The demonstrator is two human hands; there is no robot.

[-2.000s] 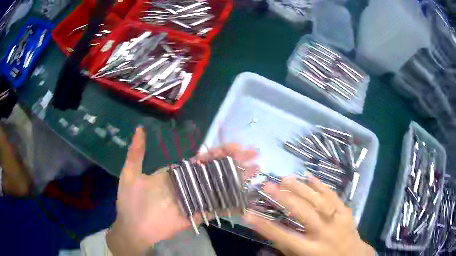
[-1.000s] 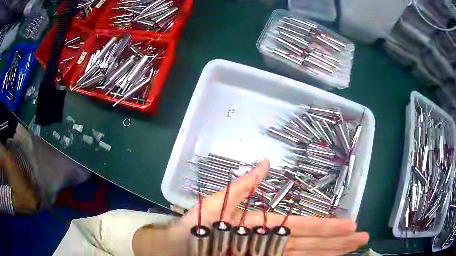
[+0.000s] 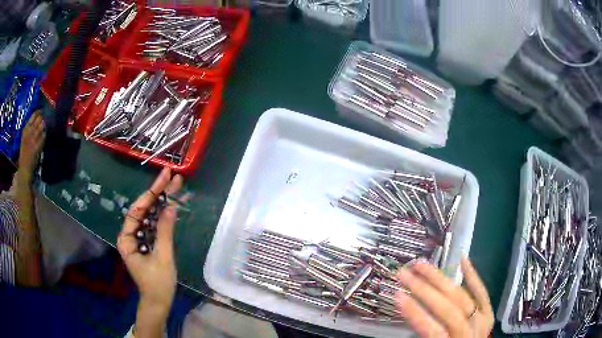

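My left hand [image 3: 148, 244] is raised left of the white sorting tray [image 3: 247, 171], its fingers curled round several cylindrical metal parts [image 3: 146, 232] seen end-on, with thin wires showing near the fingertips. My right hand [image 3: 449, 300] is over the tray's lower right corner, fingers spread and a little blurred; no part shows in it, though its palm side is hidden. Inside the tray, silver motors with reddish leads [image 3: 270, 257] lie in a row at the lower left and in loose piles at the right. A small ring lies on the tray floor.
A clear packing box [image 3: 396, 92] holding rows of motors stands beyond the tray. A heaped side tray [image 3: 551, 244] is at right. A red divided bin [image 3: 204, 125], black arm [image 3: 66, 99], blue bin [image 3: 16, 109] and another person's hand [image 3: 30, 145] are at left. Scraps lie below the red bin.
My left hand has moved left and up from the tray's front edge, and its fingers have curled round the parts. My right hand now shows over the tray's lower right. The view has shifted slightly.
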